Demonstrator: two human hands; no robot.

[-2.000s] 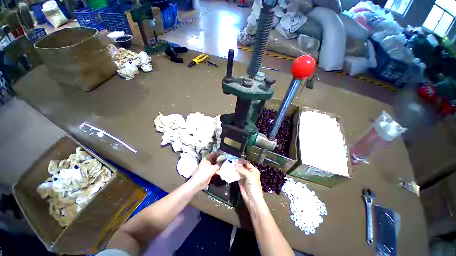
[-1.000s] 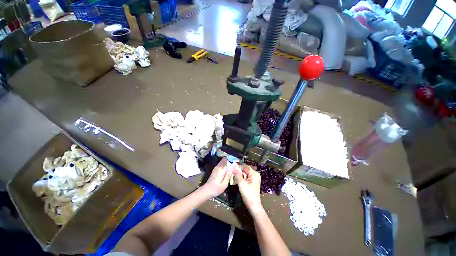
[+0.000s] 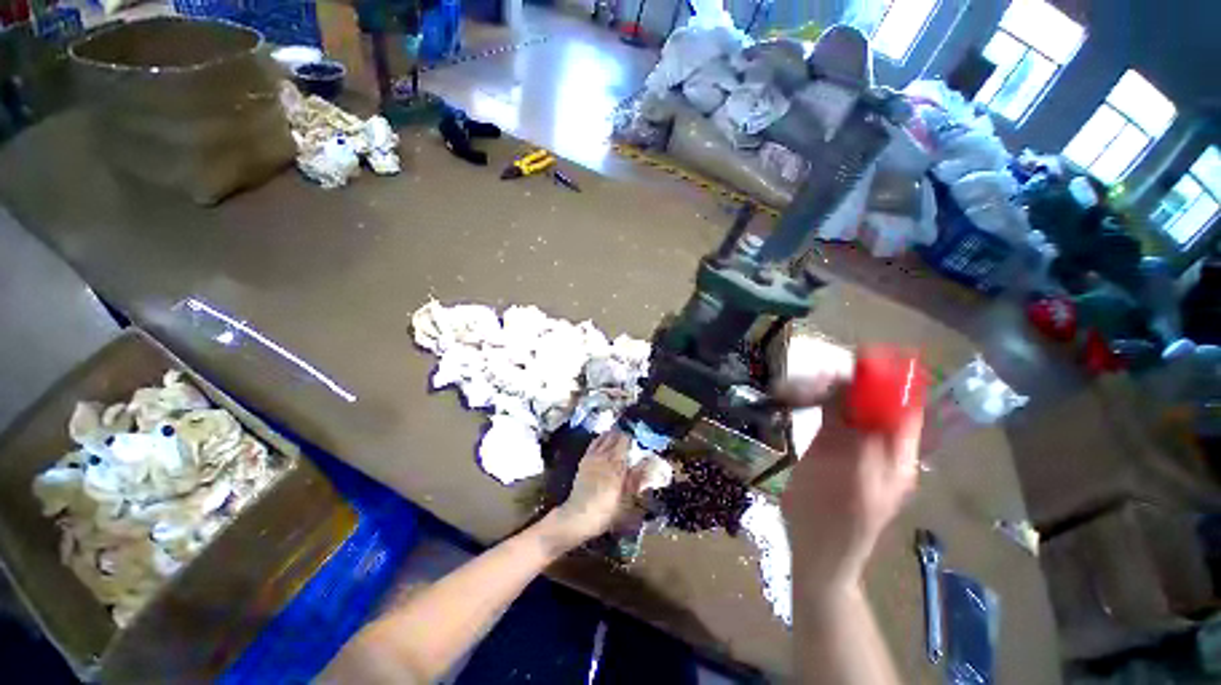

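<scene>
My left hand (image 3: 597, 484) holds a cream plush piece (image 3: 648, 471) at the base of the dark green hand press (image 3: 723, 321). My right hand (image 3: 857, 484) is blurred and grips the lever near its red ball knob (image 3: 886, 388), right of the press. Cream plush pieces (image 3: 516, 361) are piled left of the press. A heap of dark eyes (image 3: 707, 495) lies in front of the press, with white washers (image 3: 771, 551) to its right, partly hidden by my right arm. The eye and washer cartons behind are partly hidden.
A carton (image 3: 201, 575) of cream pieces with dark eyes stands at the left by a blue crate (image 3: 301, 602). A wrench (image 3: 932, 596) and a flat black item (image 3: 969, 626) lie at the right. Yellow pliers (image 3: 528, 165) and a brown container (image 3: 181, 121) are on the far side.
My right hand has left the plush piece and taken the lever, whose red knob has come down and to the right. My left hand keeps the piece at the press. The view has turned and tilted.
</scene>
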